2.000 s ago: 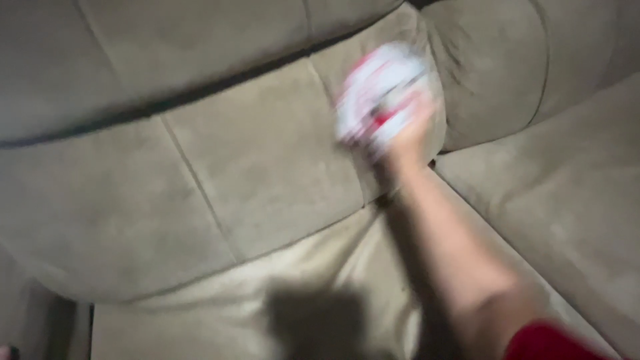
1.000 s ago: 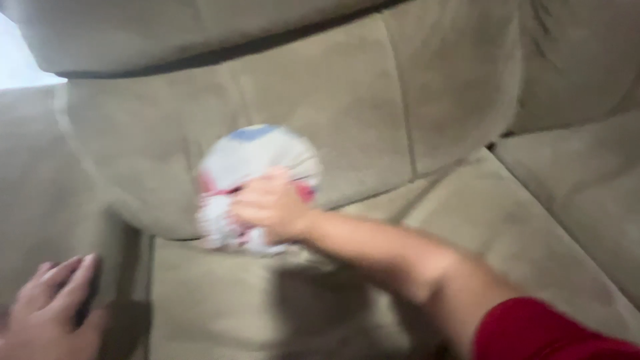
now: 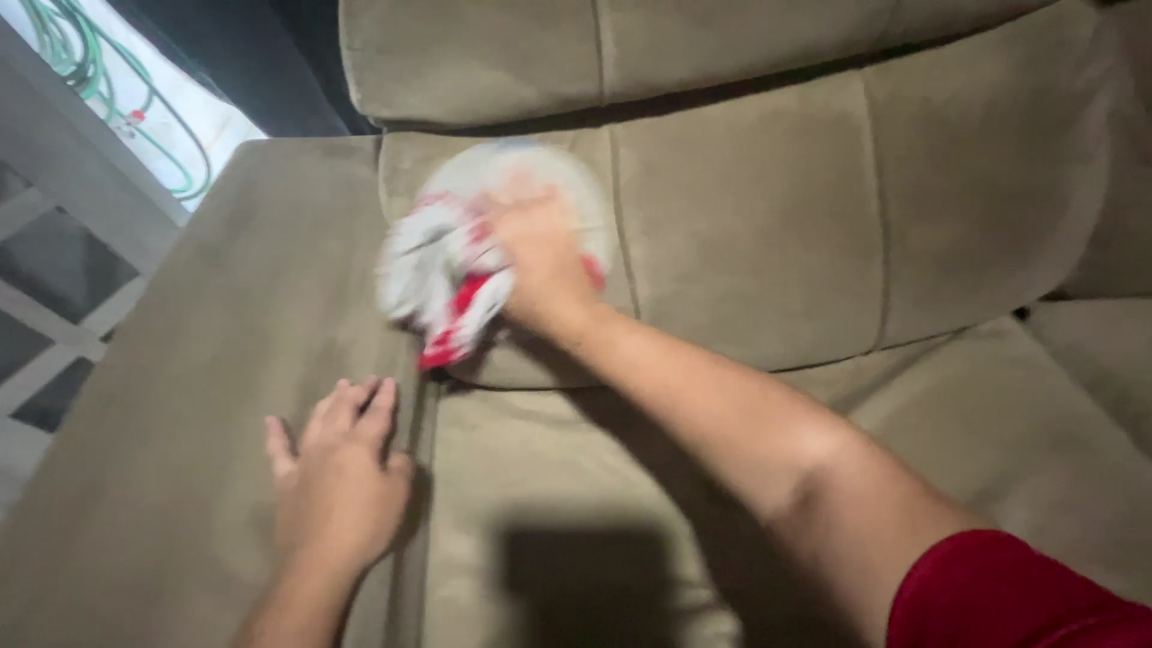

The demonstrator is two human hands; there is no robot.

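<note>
My right hand (image 3: 544, 256) presses a white cloth with red patches (image 3: 441, 256) flat against the lower back cushion (image 3: 747, 216) of a beige upholstered sofa. Part of the cloth bunches up to the left of the fingers, and its outline is blurred by motion. My left hand (image 3: 346, 477) rests on the sofa's armrest (image 3: 216, 360) with fingers spread and nothing in it. The seat cushion (image 3: 504, 459) lies below both hands, with a dark shadow across it.
The upper back cushion (image 3: 486, 63) overhangs the lower one. Beyond the armrest, at the upper left, a coiled green hose (image 3: 85, 54) lies on a pale floor. A grey lattice panel (image 3: 67, 333) stands along the left edge.
The cloth and my right hand have moved left along the back cushion, from its right end to beside the armrest. My left hand has come into view on the armrest. The view has shifted left.
</note>
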